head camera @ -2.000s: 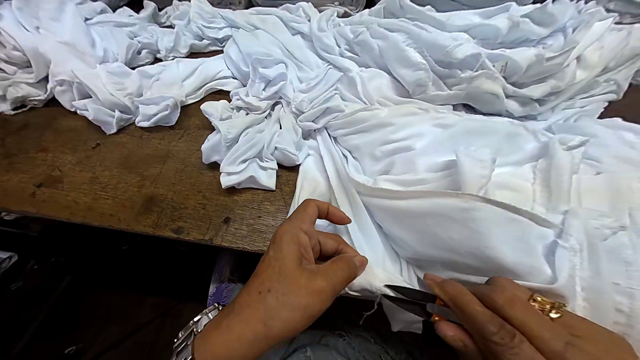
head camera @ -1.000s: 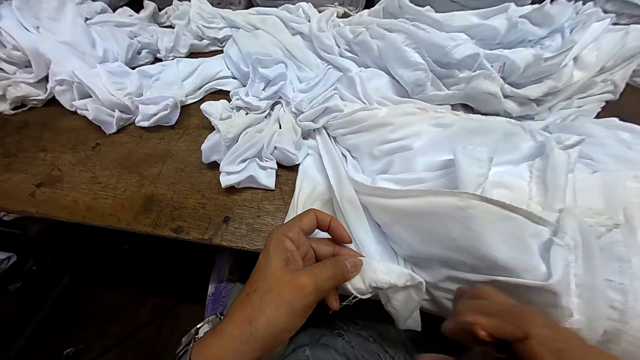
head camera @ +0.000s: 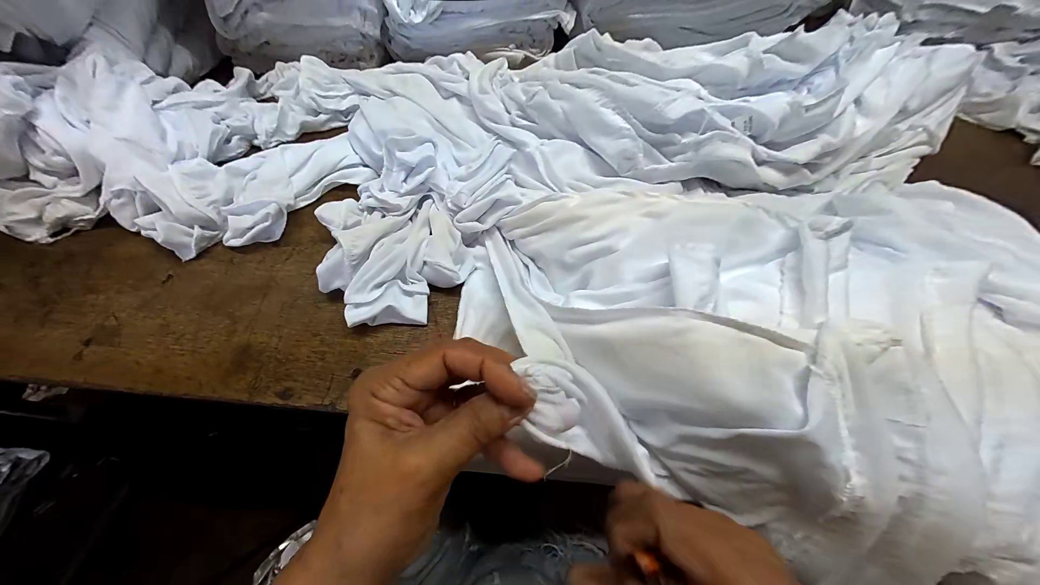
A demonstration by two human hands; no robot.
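Note:
A white fabric garment (head camera: 699, 357) lies spread over the near edge of the table. My left hand (head camera: 443, 414) pinches a bunched edge of it between thumb and forefinger, and a loose thread hangs just below the fingertips. Lower right, my right hand (head camera: 682, 536) is blurred and curled around a small tool with an orange part (head camera: 647, 562); its blades are hidden in this view. The tool sits below the garment's near edge, apart from my left hand.
Crumpled white garments (head camera: 650, 122) are heaped behind, with more at the left (head camera: 138, 162). Bundles of folded white cloth (head camera: 479, 28) line the back. The brown wooden table (head camera: 187, 317) has its near edge beside my left hand.
Two seconds ago the dark blades in my right hand were at the cloth by my left fingers; the right hand has since drawn away, down and to the right. The pinched cloth has shifted.

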